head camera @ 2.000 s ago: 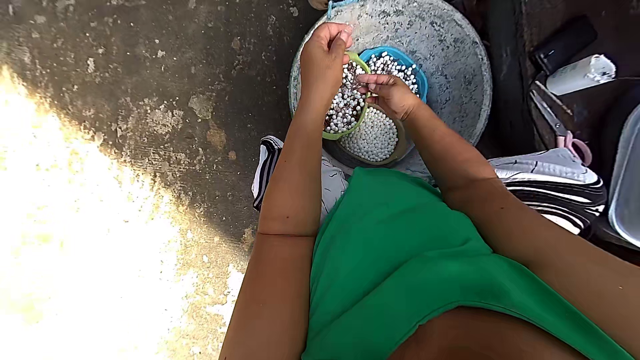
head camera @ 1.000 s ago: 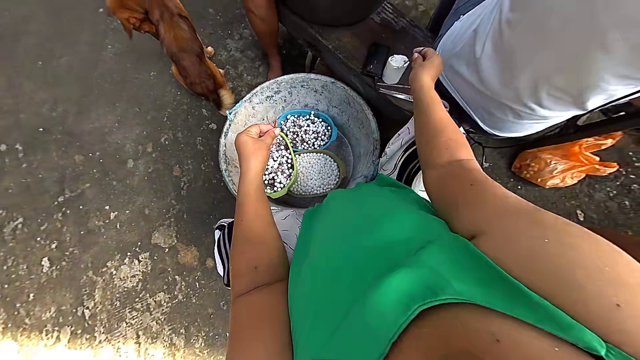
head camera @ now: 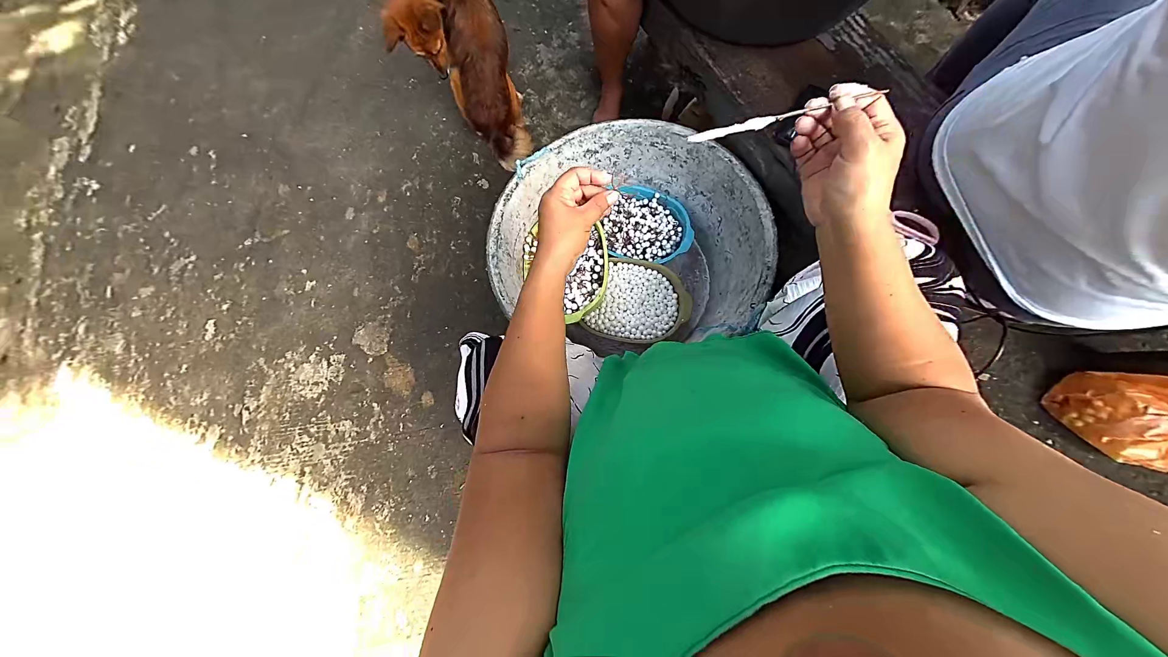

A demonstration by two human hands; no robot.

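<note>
My left hand (head camera: pixel 575 214) pinches a small thin item, too small to make out, above a yellow-green basket (head camera: pixel 603 283) of white and dark beads. My right hand (head camera: pixel 850 151), raised right of the basin, grips a thin stick (head camera: pixel 750 125) whose far end is coated white. A blue basket (head camera: pixel 686 224) of white and dark beads lies beside my left fingers. Below it an olive-green bowl (head camera: pixel 683 306) holds plain white beads (head camera: pixel 636 303). All three containers sit inside a large grey metal basin (head camera: pixel 744 201).
A brown dog (head camera: pixel 479 68) stands beyond the basin, near another person's bare leg (head camera: pixel 614 50). At right sits a person in a white garment (head camera: pixel 1063 164). Pink-handled scissors (head camera: pixel 915 226) and striped cloth (head camera: pixel 935 278) lie right of the basin, an orange plastic bag (head camera: pixel 1113 415) farther right.
My right hand has left the beads, where it was two seconds ago, and is now raised at the right with the white-tipped stick. The view has shifted; the dog has turned its head.
</note>
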